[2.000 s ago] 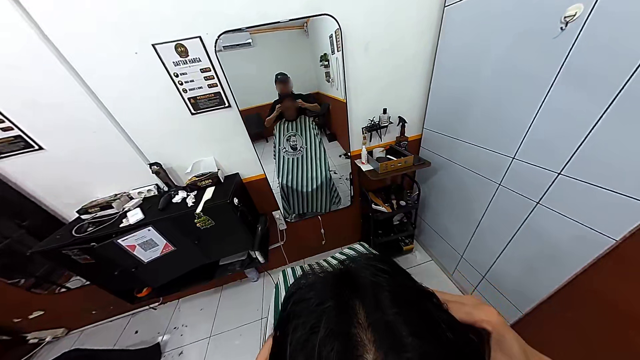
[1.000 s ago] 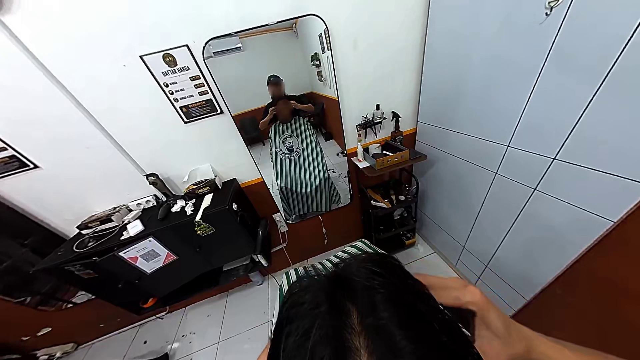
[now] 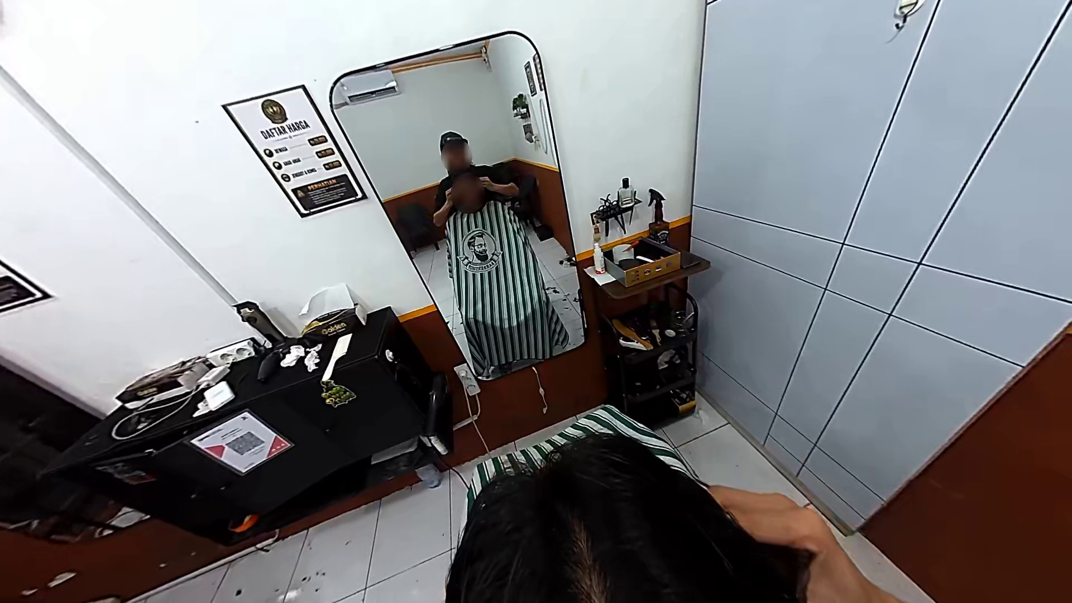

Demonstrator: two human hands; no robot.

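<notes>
A seated person's dark-haired head (image 3: 586, 528) fills the bottom middle of the head view, with a green-and-white striped cape (image 3: 620, 419) spread in front of it. My right hand (image 3: 779, 523) is against the right side of this head, its fingers bent; whether it holds anything is hidden by the hair. My left hand does not show directly. In the tall wall mirror (image 3: 494, 276), a person in a dark cap stands behind the caped person, both hands raised at the sides of that head.
At left stands a black cabinet (image 3: 318, 435) with a hair clipper (image 3: 260, 322), a tissue box (image 3: 333, 321) and cables. Right of the mirror, a small shelf (image 3: 624, 289) holds a tray (image 3: 653, 264) and a spray bottle (image 3: 658, 219), above a black rack (image 3: 649, 360). Grey panels line the right wall.
My left hand's edge, low beside the head in the earlier frames, is out of sight now. My right hand stays at the right side of the head.
</notes>
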